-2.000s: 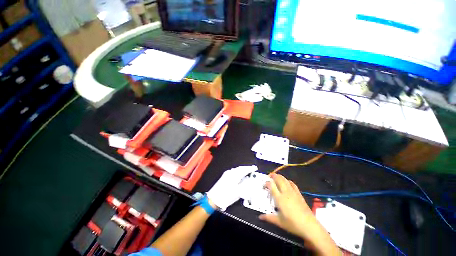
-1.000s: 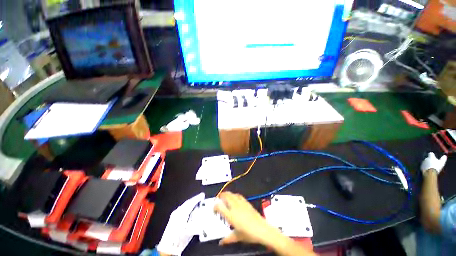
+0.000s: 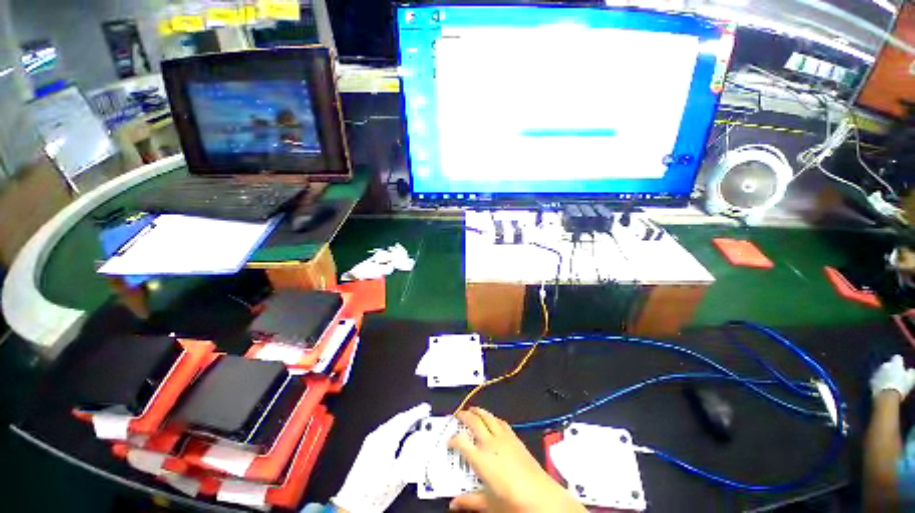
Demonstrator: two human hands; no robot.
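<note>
A white square unit lies in front of me on the black mat. My left hand, in a white glove, holds its left edge. My bare right hand grips it from the right, fingers over the top and thumb near the lower edge, hiding much of its face. An orange-yellow lead runs to the unit's top side by my right fingers. A second white unit lies behind, with a blue cable attached. A third white unit lies at right on a red tray, also cabled.
Stacked black units in red trays stand at left. A black mouse lies at right, beside blue cable loops. Behind are a white-topped shelf, a lit monitor and a laptop. Another person's gloved hand shows at the right edge.
The view has swung right and then tilted up, bringing in the whole blue cable loop, the fan and the other person's hand. Both my hands stay on the same unit.
</note>
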